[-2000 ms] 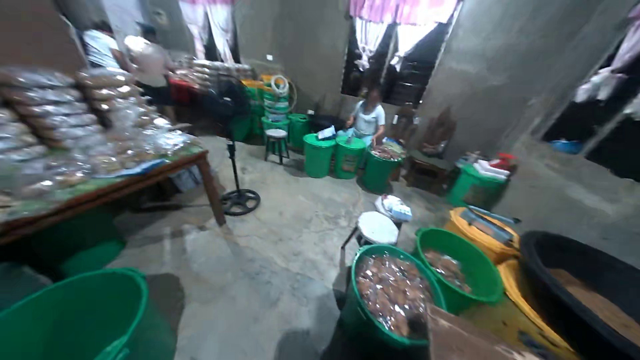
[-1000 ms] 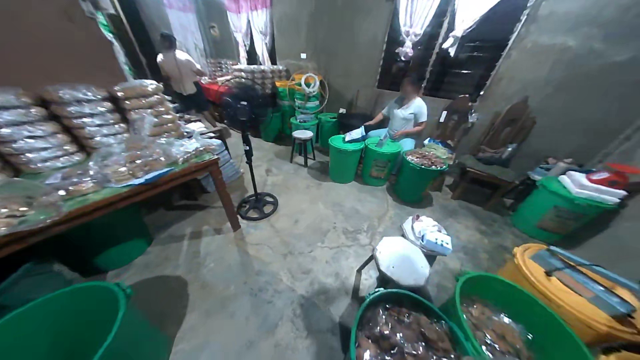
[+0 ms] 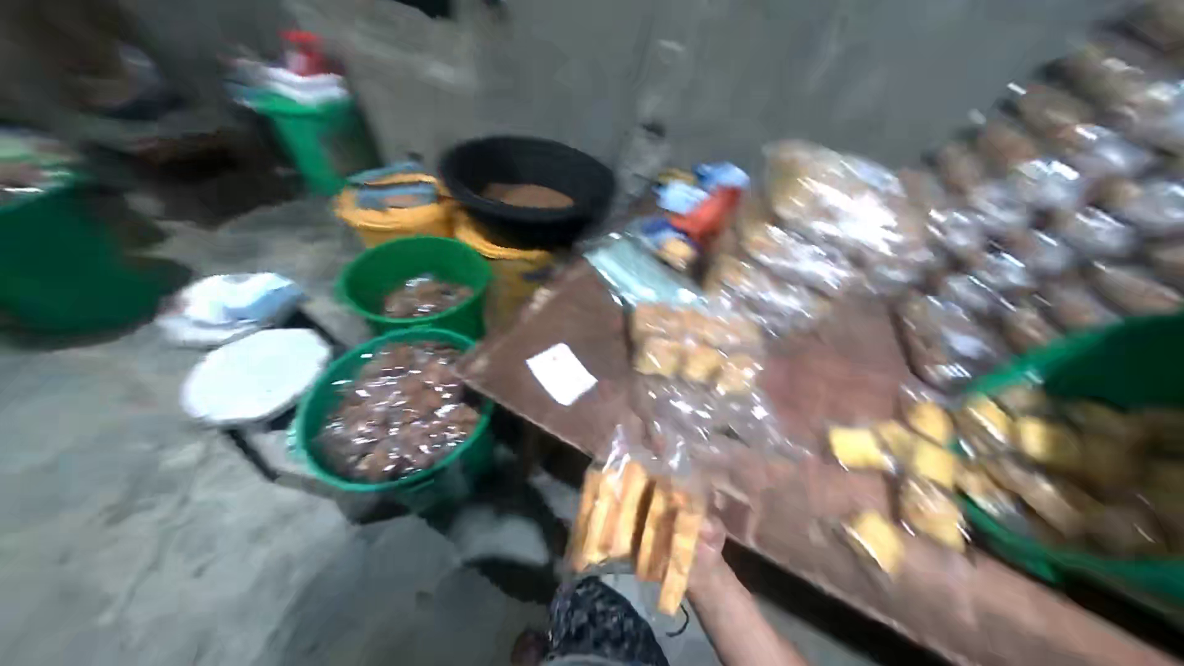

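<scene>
My right hand comes up from the bottom edge and holds a clear plastic bag of orange-brown bread sticks by its right side. The bag is in front of the near edge of a brown table. A dark patterned sleeve or cloth lies just below the bag; my left hand cannot be made out there. On the table are a packed bag of small golden pieces, a white paper slip and loose wrapped yellow pieces.
Green tubs of bagged brown goods stand left of the table, beside a white-topped stool. Behind are a black basin and a yellow container. A green basket of wrapped pieces and many stacked plastic packs fill the right.
The view has swung far to the right, onto the brown table. My right hand and the bag of bread sticks now show; neither appears in the earlier frames.
</scene>
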